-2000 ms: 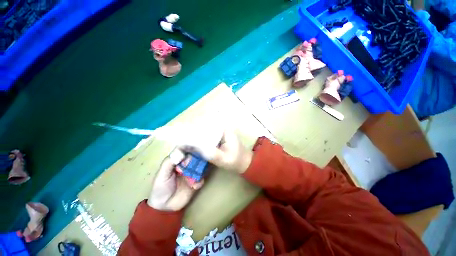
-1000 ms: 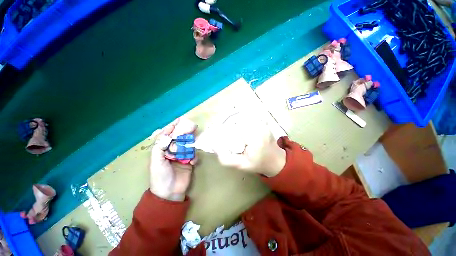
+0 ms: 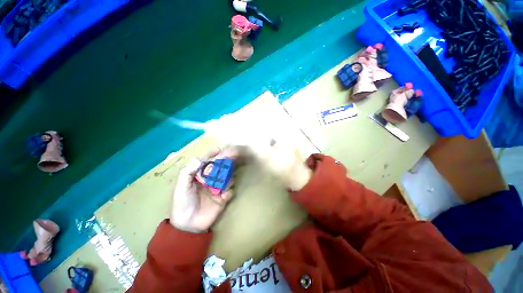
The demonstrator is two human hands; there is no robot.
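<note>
My left hand (image 3: pixel 195 200) holds a figurine body with a dark blue checked handbag piece (image 3: pixel 219 173) facing up and coral-pink trim showing below it. The rest of the body is mostly hidden by my fingers. My right hand (image 3: pixel 278 160) is blurred and overexposed, just right of and above the left. It holds the white glue bottle (image 3: pixel 232 130), whose long thin nozzle points up and left over the teal belt edge, away from the handbag piece.
Cardboard mat (image 3: pixel 252 212) lies under my hands. Figurine bodies (image 3: pixel 365 80) stand by a blue bin (image 3: pixel 418 109) of black parts, near a small knife (image 3: pixel 390 127) and label (image 3: pixel 338 114). The green belt (image 3: pixel 132 74) carries more bodies. A crumpled tissue (image 3: pixel 214 269) lies at my waist.
The bottle nozzle has swung from the handbag piece up and left, away from it. My left hand has turned the piece slightly. The camera view has shifted a little.
</note>
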